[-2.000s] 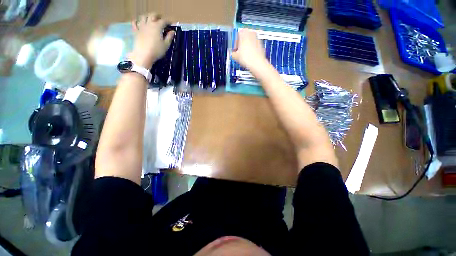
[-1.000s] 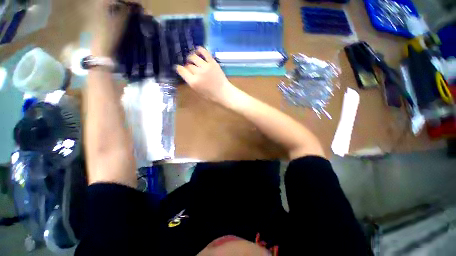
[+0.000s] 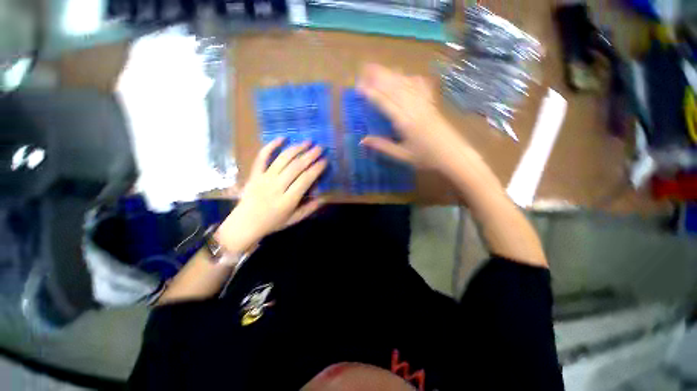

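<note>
Two blue solar cell pieces lie side by side on the brown tabletop in front of me, blurred. My left hand (image 3: pixel 281 187) rests with spread fingers on the lower part of the left cell piece (image 3: pixel 293 111). My right hand (image 3: pixel 409 114) is over the upper right part of the right cell piece (image 3: pixel 374 172), fingers apart. Whether either hand grips a piece cannot be told; both look laid flat on or over them.
White strips (image 3: pixel 164 114) with silver ribbon (image 3: pixel 220 114) beside them lie at left. Tangled short ribbon (image 3: pixel 493 65) and a loose white strip (image 3: pixel 537 149) are at right. Stacks on a green mat (image 3: pixel 374 21) stand at the back. The dark fan (image 3: pixel 69 145) is at the left edge.
Both hands have come from the dark cells at the back to the table's front edge, where two blue pieces now lie. The view has tilted down and shifted.
</note>
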